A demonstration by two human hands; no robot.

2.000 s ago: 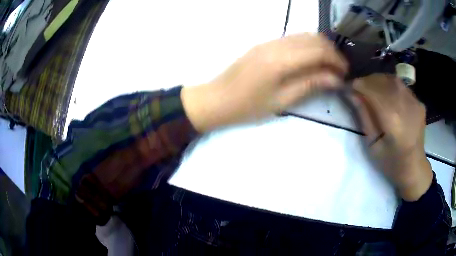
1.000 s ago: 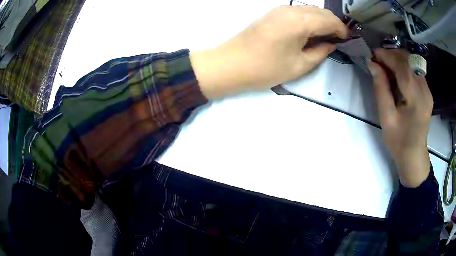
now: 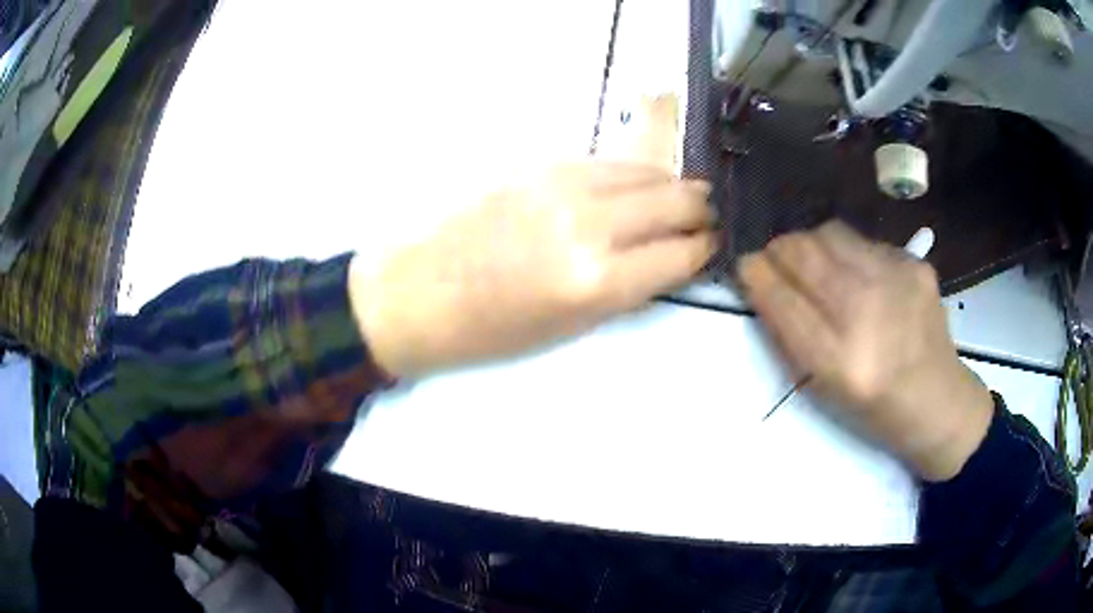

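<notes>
A dark brown panel (image 3: pixel 779 180) lies under the machine head and reaches toward the front between my hands. My left hand (image 3: pixel 563 263) is at its left edge, with the fingertips bent onto the cloth edge. My right hand (image 3: pixel 851 335) is slightly blurred at the panel's front edge, fingers curled on the cloth. A thin dark spike, perhaps an awl (image 3: pixel 787 396), sticks out below my right palm; its other end is hidden by the hand. The needle area (image 3: pixel 746 108) is small and unclear.
The sewing machine head (image 3: pixel 947 60) is at the upper right, with a cream ribbed knob (image 3: pixel 901 170). Plaid fabric (image 3: pixel 72 240) and grey pieces with a green patch (image 3: pixel 94 86) are piled at the left. Olive looped handles (image 3: pixel 1074 407) lie at the far right. The white table (image 3: pixel 623 419) has a dark front edge.
Both hands have moved down and left in view. The brown panel now lies flatter and shows more between them. The small grey piece seen between the fingers earlier no longer shows.
</notes>
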